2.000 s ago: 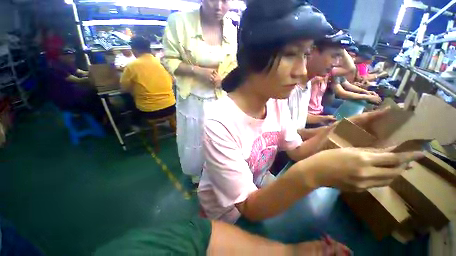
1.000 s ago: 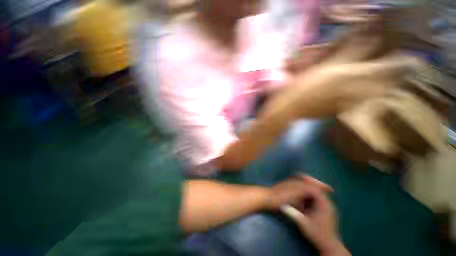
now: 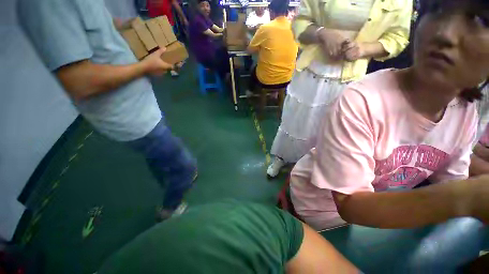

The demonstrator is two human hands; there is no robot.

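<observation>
Neither of my hands shows. My green sleeve and a bare upper part of my arm are at the bottom middle, and the arm is cut off by the bottom edge. Nearest in front of me, to the right, sits a person in a pink T-shirt point(image 3: 397, 144), whose forearm reaches out past the right edge; that hand is hidden or out of view. On the left, a person in a light blue-grey T-shirt point(image 3: 102, 91) holds several brown cardboard cartons point(image 3: 153, 36) with both hands.
A person in a yellow jacket and white skirt point(image 3: 311, 115) stands beyond the pink T-shirt. Seated people, a blue stool point(image 3: 209, 79) and a workbench are further back. The green floor point(image 3: 120, 184) has yellow line markings, and a pale wall point(image 3: 27, 101) curves along the left.
The view has swung left, away from the bench and its boxes. My hands, together a second ago, have left the picture. The person with cartons has come into view.
</observation>
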